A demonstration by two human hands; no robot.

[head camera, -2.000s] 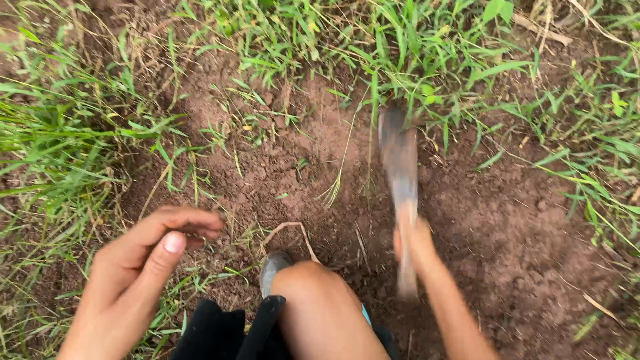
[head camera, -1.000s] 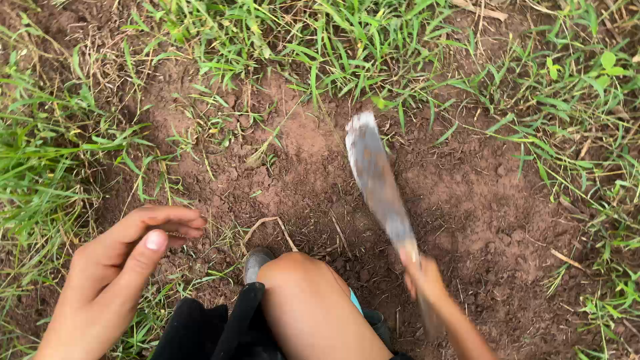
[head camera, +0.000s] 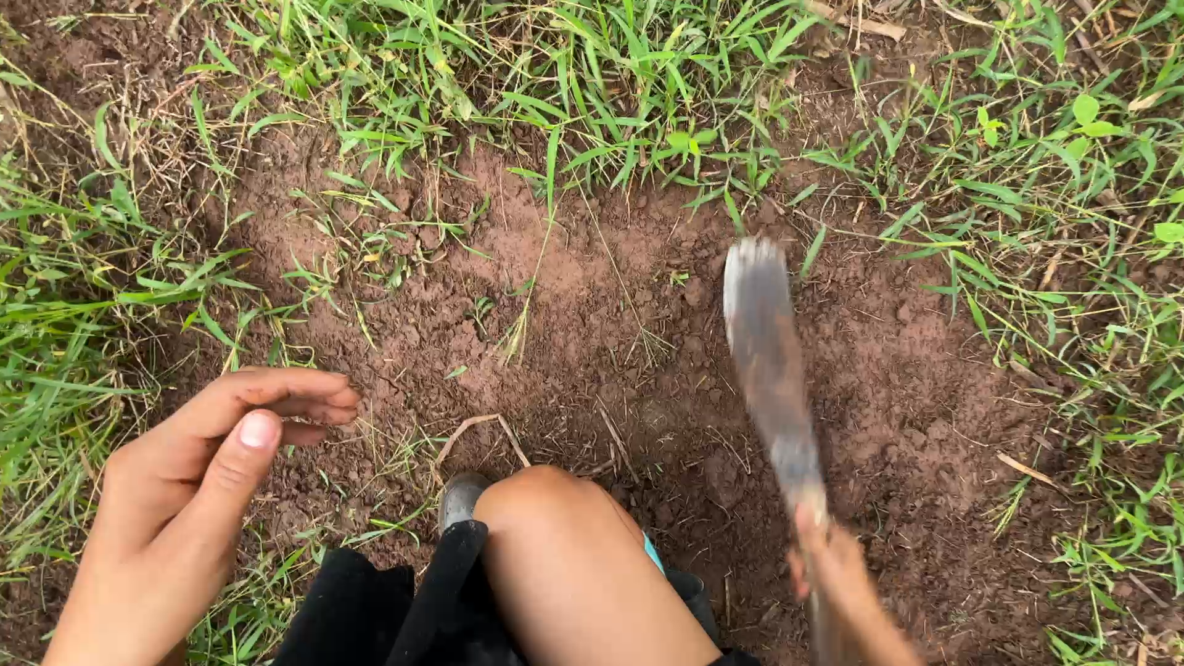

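Note:
My right hand (head camera: 832, 555) grips the handle of a machete-like tool with a broad, soil-stained metal blade (head camera: 772, 351). The blade points up and slightly left over bare reddish-brown soil (head camera: 888, 370), its tip near the grass edge. Hand and tool are blurred; whether the blade touches the ground I cannot tell. At the lower left, my left hand (head camera: 185, 490) is held above the soil, thumb and fingers apart and curved, holding nothing. Some soil marks its fingertips.
Green grass (head camera: 592, 83) borders the soil at the top and both sides. A bent dry stalk (head camera: 472, 423) lies by my shoe (head camera: 460, 499). My bare knee (head camera: 546, 518) and black clothing (head camera: 347, 606) occupy the lower middle. A few thin grass stems (head camera: 536, 287) lie on the soil.
The tool in my right hand has swung about; its blade slanted further left one second ago and now stands more upright. My left hand keeps about the same curved pose.

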